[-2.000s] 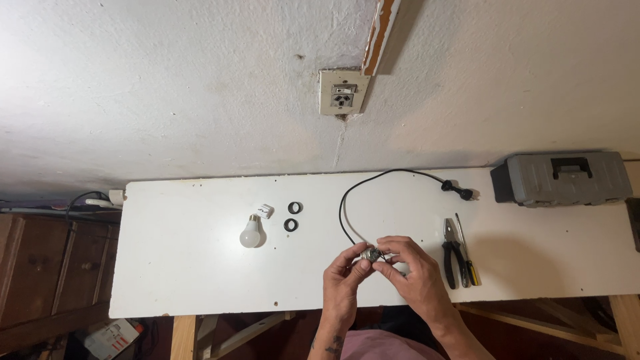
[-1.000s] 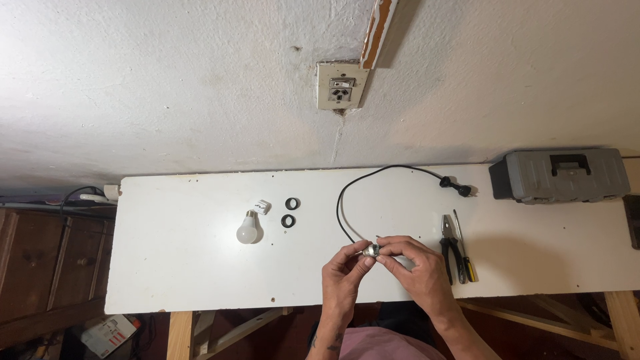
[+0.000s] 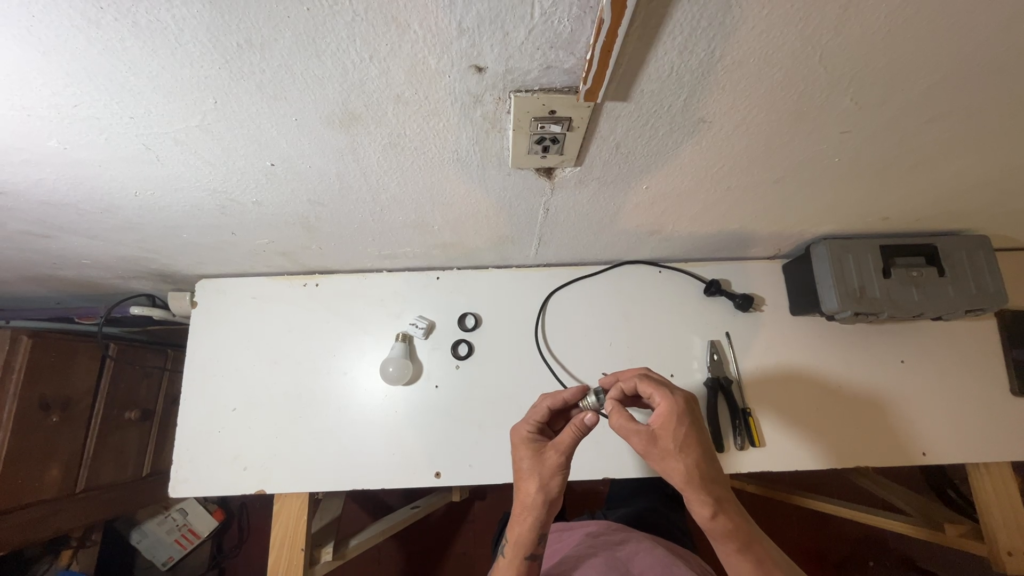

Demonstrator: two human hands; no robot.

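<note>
My left hand (image 3: 552, 432) grips a small metal threaded lamp socket part (image 3: 590, 399) between thumb and fingers. My right hand (image 3: 660, 420) pinches at its right side, where fingertips hide the detail. A black power cord (image 3: 541, 320) loops from the hands up to a black plug (image 3: 730, 295) on the white table (image 3: 320, 432). Left of the hands lie a white light bulb (image 3: 397, 362), a small white block (image 3: 420, 326) and two black rings (image 3: 468, 322). Combination pliers (image 3: 724, 400) and a screwdriver with a yellow and black handle (image 3: 750, 424) lie to the right.
A grey toolbox (image 3: 904, 276) stands at the table's back right, near the wall. Above the table, a wall plate with a switch and outlet (image 3: 550, 130) is fixed to the wall. Wooden drawers (image 3: 72, 416) stand at the left, and wooden trestle legs (image 3: 288, 532) support the table.
Both hands stay together around the metal part, with small shifts of the fingers. The bulb, rings, plug and tools lie as before.
</note>
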